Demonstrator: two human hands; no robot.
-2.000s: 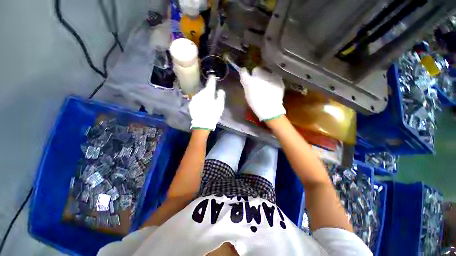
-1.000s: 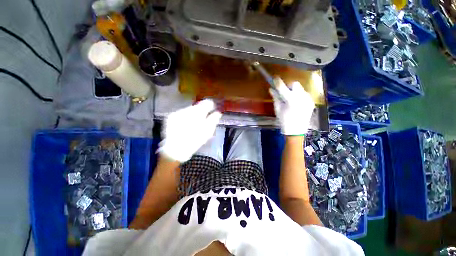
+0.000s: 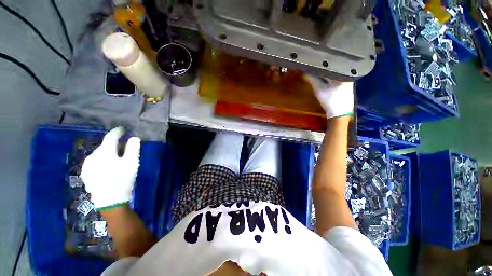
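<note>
My left hand [image 3: 111, 171], in a white glove, is over the blue left-hand bin [image 3: 40, 178], which holds small metal parts [image 3: 86, 206]. Its thumb and fingers are apart and nothing shows in it. My right hand [image 3: 335, 97], in a white glove with a green cuff edge, reaches under the front edge of the grey press [image 3: 291, 40]. Its fingertips are hidden there, so I cannot tell if it holds something. The amber sheet [image 3: 253, 81] lies under the press, with a red strip [image 3: 270, 115] along its front.
A dark oil cup [image 3: 175, 63], a cream-white bottle [image 3: 135, 66] and an orange-yellow bottle [image 3: 129, 19] stand left of the press. A dark rectangle [image 3: 120, 84] lies on grey cloth [image 3: 86, 102]. Blue crates with metal parts [image 3: 369, 188] stand on the right.
My left hand has moved from the table's front edge to over the left-hand bin and opened. My right hand has moved forward and right under the press; the thin tool it held no longer shows.
</note>
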